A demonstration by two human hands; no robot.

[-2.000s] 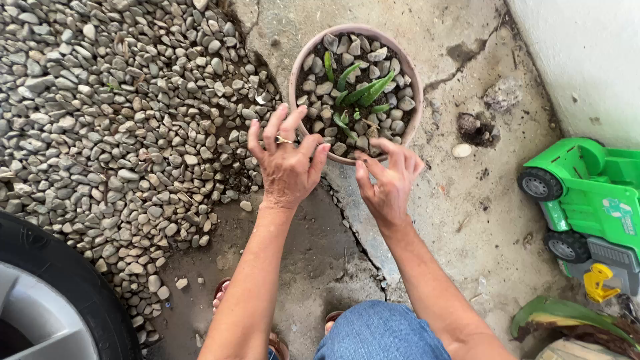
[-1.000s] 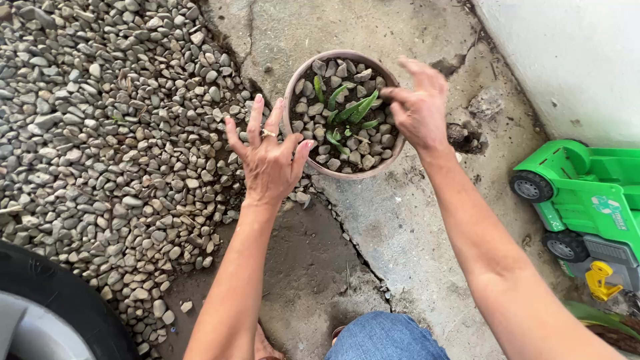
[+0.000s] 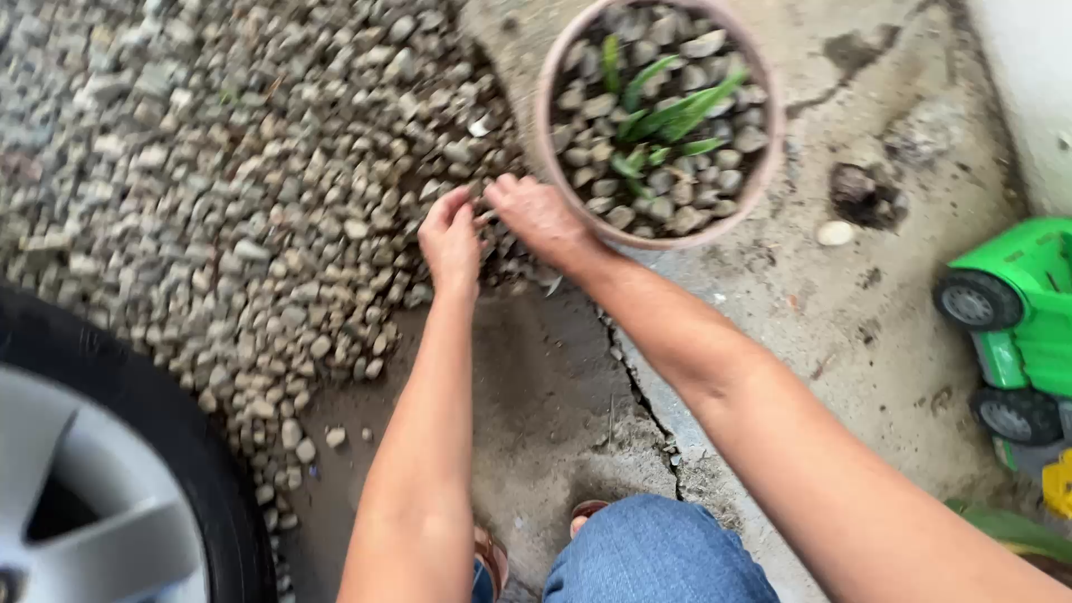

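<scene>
A round, pinkish plant pot (image 3: 772,159) stands at the upper middle, filled with grey stones around a small green plant (image 3: 682,115). Left of it, at the edge of a bed of loose gravel (image 3: 327,193), both hands are close together. My left hand (image 3: 450,239) is over the stones, fingers bent; whether it holds a stone cannot be made out. My right hand (image 3: 536,213) reaches across beside the pot's lower left rim, fingertips near those of the left. Blur hides what lies between the fingers.
A car wheel with a black tire (image 3: 180,435) is at the lower left. Cracked concrete (image 3: 837,352) lies right of the pot. A green toy truck (image 3: 1034,335) stands at the right edge near a white wall (image 3: 1026,92). My denim-covered knee (image 3: 657,557) is at the bottom.
Both hands have left the pot's sides and come together over the gravel; the right hand has moved left from the pot's right side. The view has shifted.
</scene>
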